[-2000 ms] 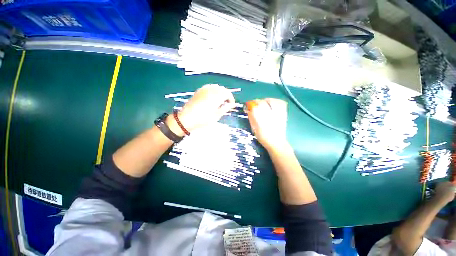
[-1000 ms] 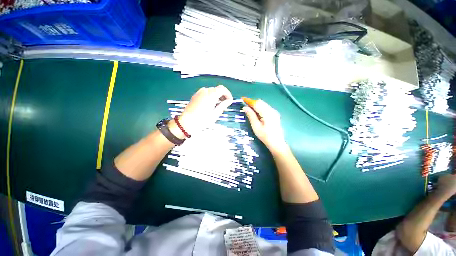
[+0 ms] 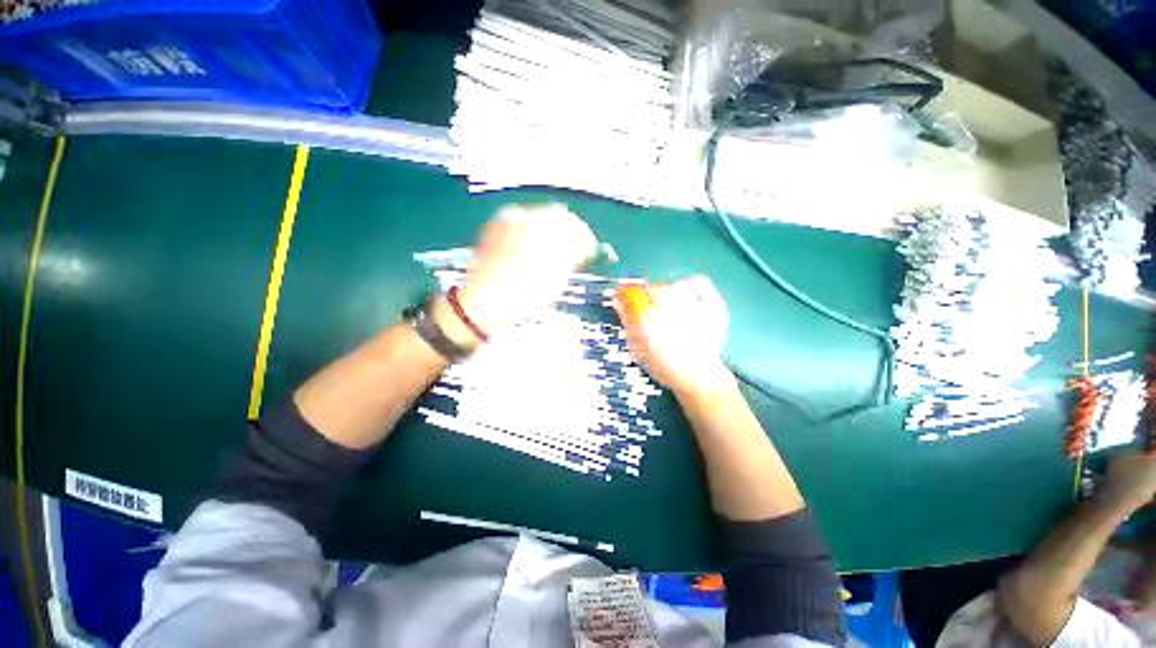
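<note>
White leads with dark ends (image 3: 526,392) lie spread on the green mat below my hands. My left hand (image 3: 533,260) is motion-blurred over their upper edge, with its fingers curled; a small dark greenish tip shows at its fingertips, too blurred to name. My right hand (image 3: 682,332) is curled just right of the leads, apart from the left. A bright orange cot or small tool (image 3: 634,301) shows at its thumb; any other thing inside the hand is hidden. A thin dark green cord (image 3: 792,294) curves from the tray and back towards my right hand.
A stack of white tubes (image 3: 558,108) lies beyond my hands, beside a beige tray (image 3: 1014,165) with clear bags (image 3: 875,127). Banded leads (image 3: 970,329) lie to the right. A blue bin (image 3: 228,57) stands upper left. A neighbour's arm (image 3: 1078,544) is at lower right.
My hands were close together at a white lead one second ago; now they are apart, the right slightly lower. The cord's lower loop has shifted upwards near my right hand.
</note>
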